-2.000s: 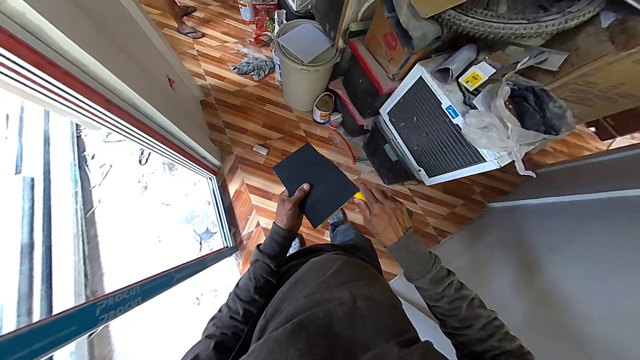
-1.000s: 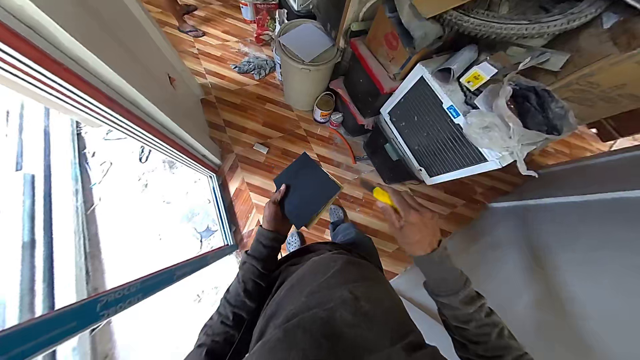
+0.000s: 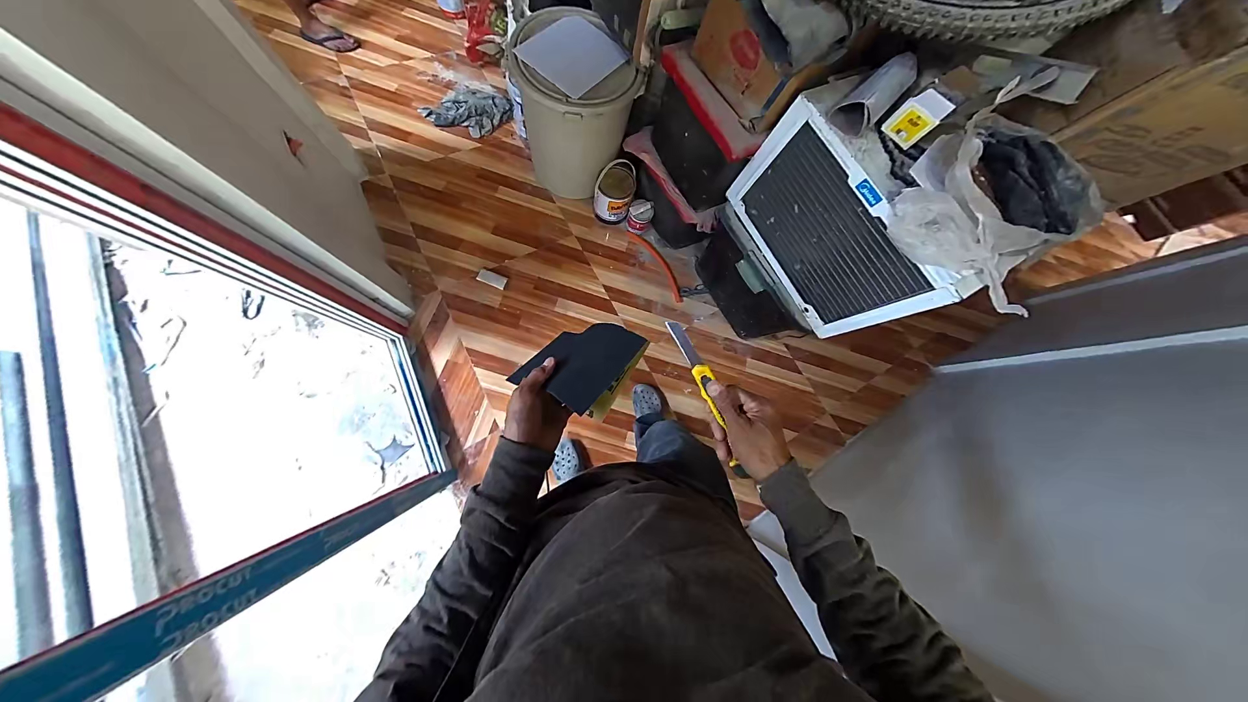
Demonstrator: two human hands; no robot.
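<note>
My left hand [image 3: 536, 408] pinches the edge of a dark sandpaper-like sheet [image 3: 591, 363]. The sheet is bent or folded, and its yellowish underside with print shows at the right edge. To the right of the sheet and apart from it, my right hand [image 3: 751, 429] grips a yellow utility knife [image 3: 706, 387]. Its metal blade is out and points up and to the left, towards the sheet's right side. Part of the knife's handle is hidden by my fingers.
A lidded bucket [image 3: 575, 136], an open paint can [image 3: 614, 191] and a white framed grille unit [image 3: 838, 214] bearing a plastic bag [image 3: 994, 195] stand ahead. A glazed frame [image 3: 429, 409] is at left, a grey wall [image 3: 1072, 468] at right. Another person's sandalled foot [image 3: 330, 37] is at upper left.
The sheet lay flat in my left hand a second ago and is now bent. Two seconds ago the knife was at its edge; my right hand has since drawn away, and the blade now shows.
</note>
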